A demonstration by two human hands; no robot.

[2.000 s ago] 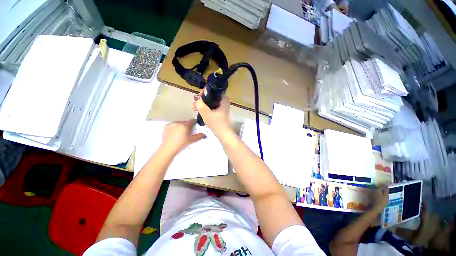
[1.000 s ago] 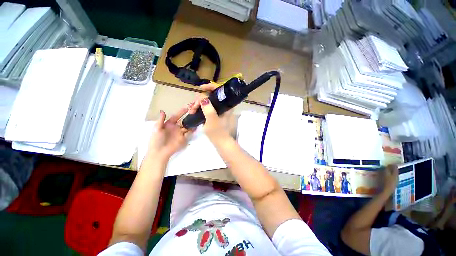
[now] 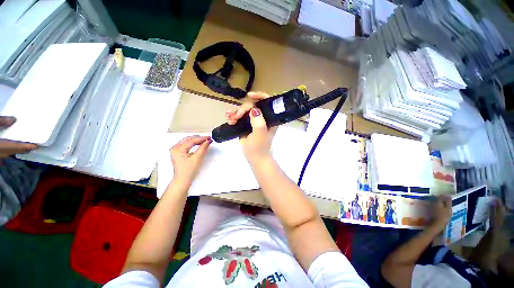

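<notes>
My right hand [image 3: 257, 125] holds a black electric screwdriver [image 3: 280, 108] nearly level, its front end pointing left and its cord running back from the rear. My left hand [image 3: 190, 156] has thumb and fingertips pinched together right at the screwdriver's front tip. Anything between the fingertips is too small to see. A flat white board [image 3: 228, 171] lies on the bench below both hands.
A black head strap [image 3: 221, 72] lies on brown cardboard [image 3: 276, 62]. A clear box of metallic bits [image 3: 163, 71] stands upper left. White board stacks stand left and right [image 3: 403, 104]. Another person's hand [image 3: 17, 145] touches the left stack; another person's arm [image 3: 420, 239] is lower right.
The screwdriver has gone from upright to nearly level, its rear swinging right. My left fingers have left the board and closed at its tip. Another person's hand has appeared at the left stack.
</notes>
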